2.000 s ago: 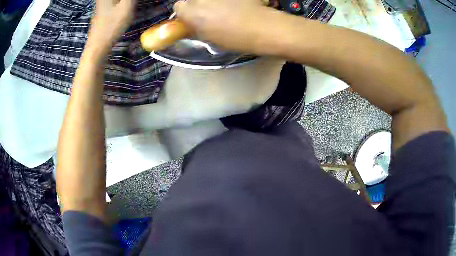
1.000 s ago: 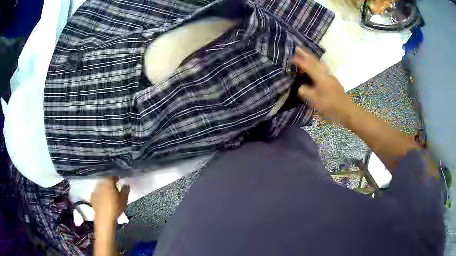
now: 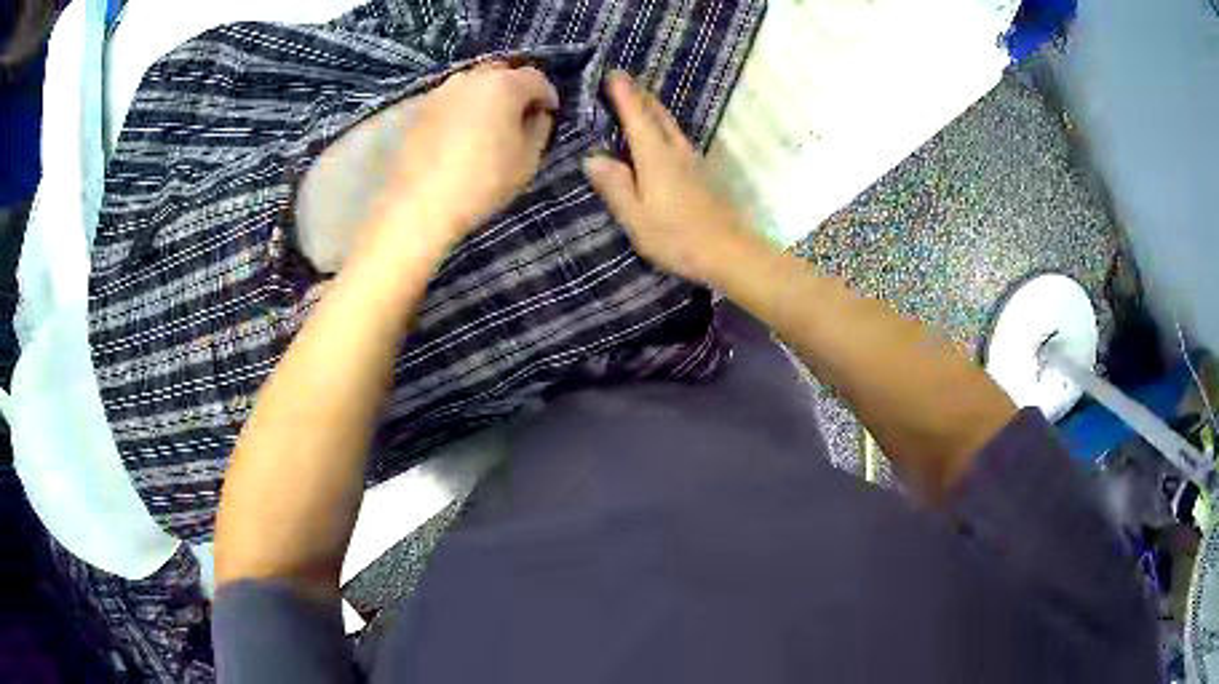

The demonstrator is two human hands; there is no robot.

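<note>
The dark plaid garment (image 3: 521,294) with white check lines lies over the padded pressing form (image 3: 334,201), whose pale cover shows through the garment's opening. My left hand (image 3: 501,127) is at the far edge of the opening, fingers curled on the cloth and pinching it. My right hand (image 3: 655,174) is just right of it, with fingers and thumb apart, resting against the plaid cloth beside the edge. The cloth under both palms is hidden.
The white table cover cloth (image 3: 856,107) shows at the right and along the left rim. A heap of plaid garments (image 3: 127,621) is at the lower left. Speckled floor (image 3: 922,241) and a white round object (image 3: 1043,341) with a pale bar are at the right.
The iron was in my right hand, then at the upper right; now it is out of view. The garment now covers the form. Both hands have moved to the opening's far edge.
</note>
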